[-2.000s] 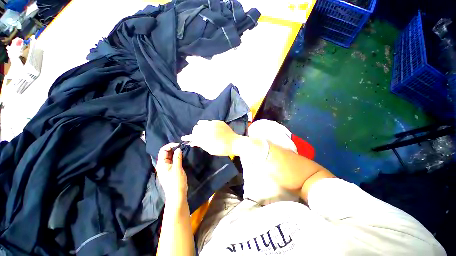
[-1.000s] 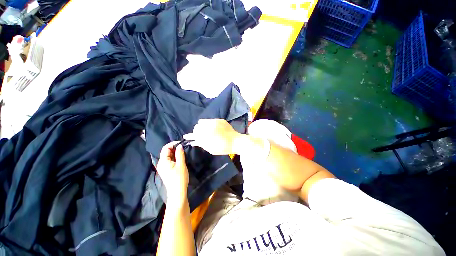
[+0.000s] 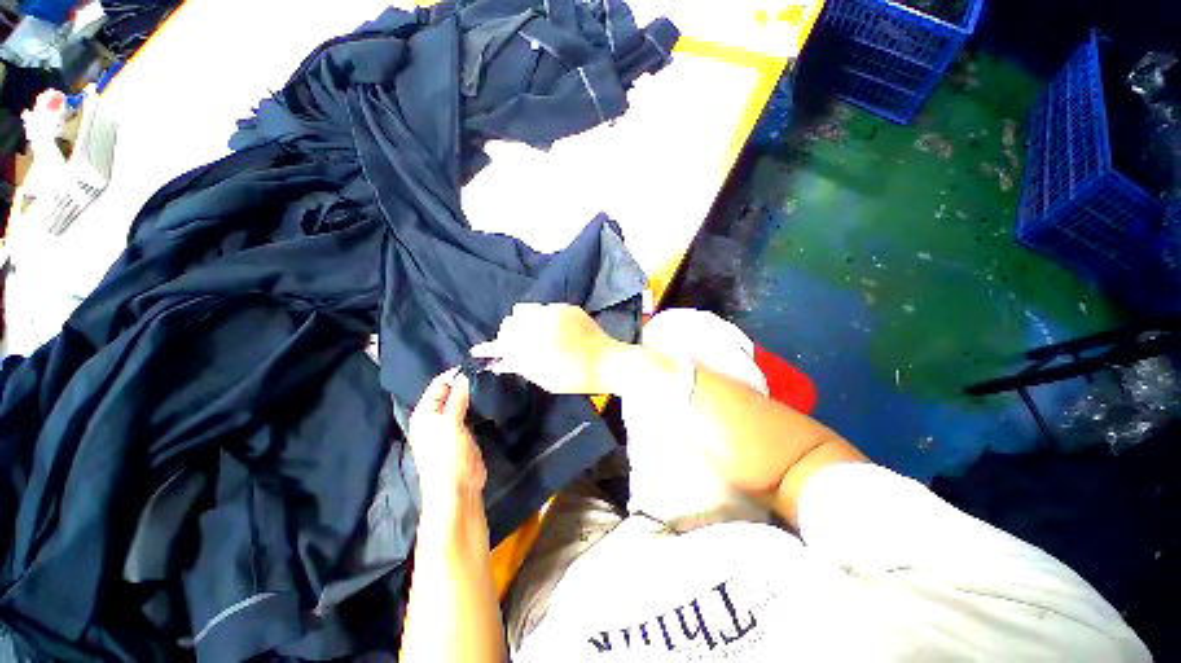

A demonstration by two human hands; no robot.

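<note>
A dark navy garment (image 3: pixel 259 337) lies heaped over the near left of the white table and hangs over its edge. My left hand (image 3: pixel 443 434) pinches a small fold of it between thumb and fingers. My right hand (image 3: pixel 551 350) is just to the right, knuckles up, its fingertips at the same fold and almost touching the left fingertips. Whether a small tool is in the right palm is hidden. A grey cloth corner (image 3: pixel 619 269) stands above the right hand. A piece with a thin pale line (image 3: pixel 557 451) hangs below the hands.
A farther garment pile (image 3: pixel 557 78) lies up the white table (image 3: pixel 699 143), which has a yellow edge. Blue crates (image 3: pixel 894 58) and a dark metal stand (image 3: pixel 1075 356) are at the right. A white basket (image 3: pixel 84 168) is at far left. A red and white object (image 3: pixel 784 378) is beside my right forearm.
My left fingers have shifted slightly at the pinched fold and look straighter. My right hand has barely moved. The garment heap lies as before.
</note>
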